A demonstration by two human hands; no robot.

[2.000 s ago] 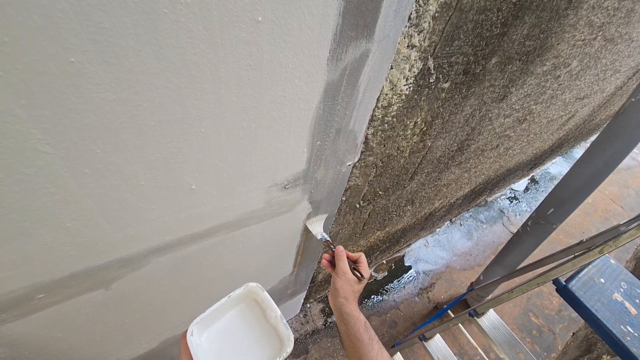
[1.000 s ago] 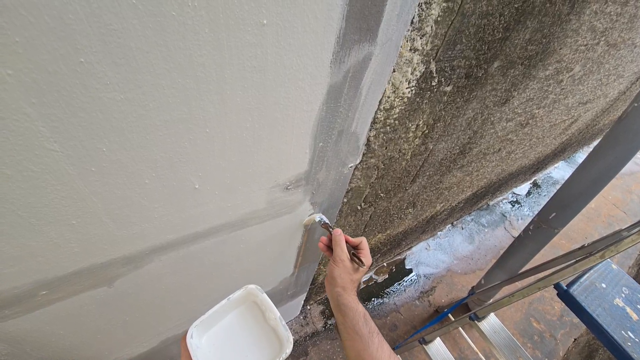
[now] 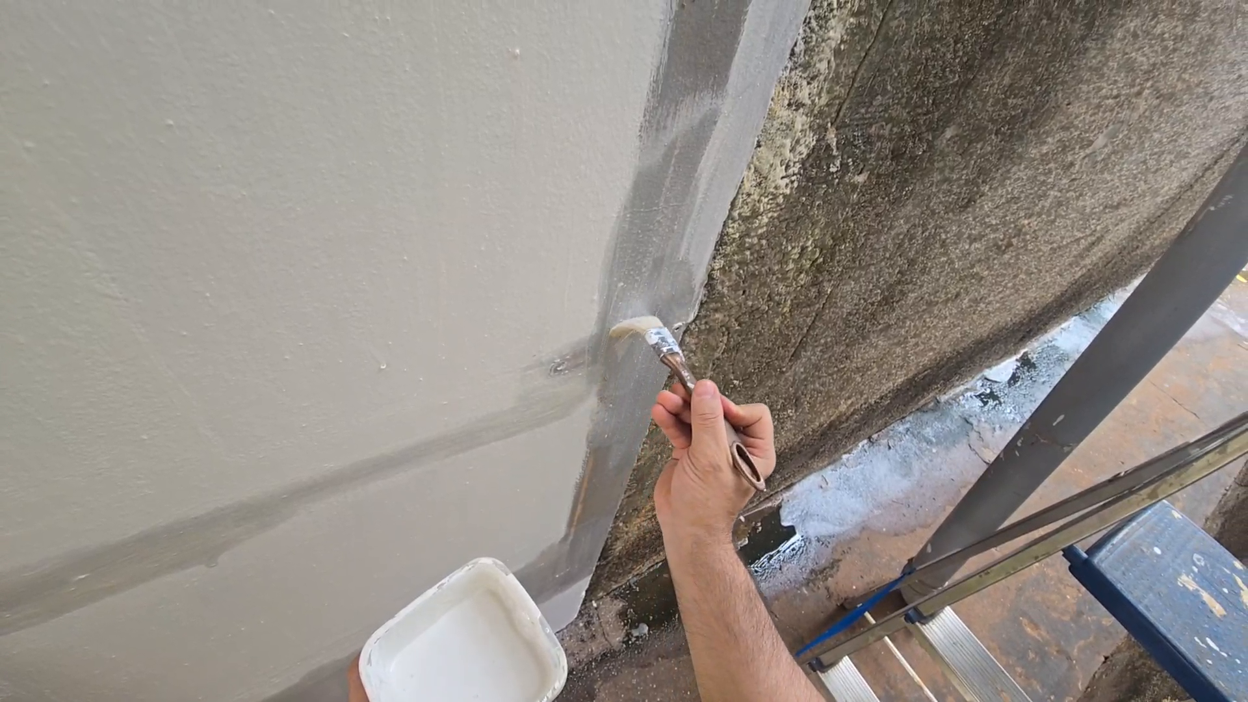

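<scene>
My right hand (image 3: 712,448) grips the handle of a paintbrush (image 3: 680,369), and its pale, paint-loaded bristles press against the dark grey band near the edge of the painted wall (image 3: 341,244). Low in the view, my left hand (image 3: 357,680) holds a white plastic tub (image 3: 556,651) of white paint; only a bit of that hand shows at the tub's left side. A second grey band (image 3: 292,492) runs slanting across the lower wall.
Right of the painted edge is a rough, stained concrete wall (image 3: 907,214). A grey metal post (image 3: 1082,390) slants at the right, beside an aluminium stepladder (image 3: 965,653) with a paint-spotted blue platform (image 3: 1170,585). White paint splashes (image 3: 897,478) mark the floor along the wall's foot.
My right hand has moved the brush a little up along the grey band, from the lower spot near the wall's edge. The tub stays low in the view.
</scene>
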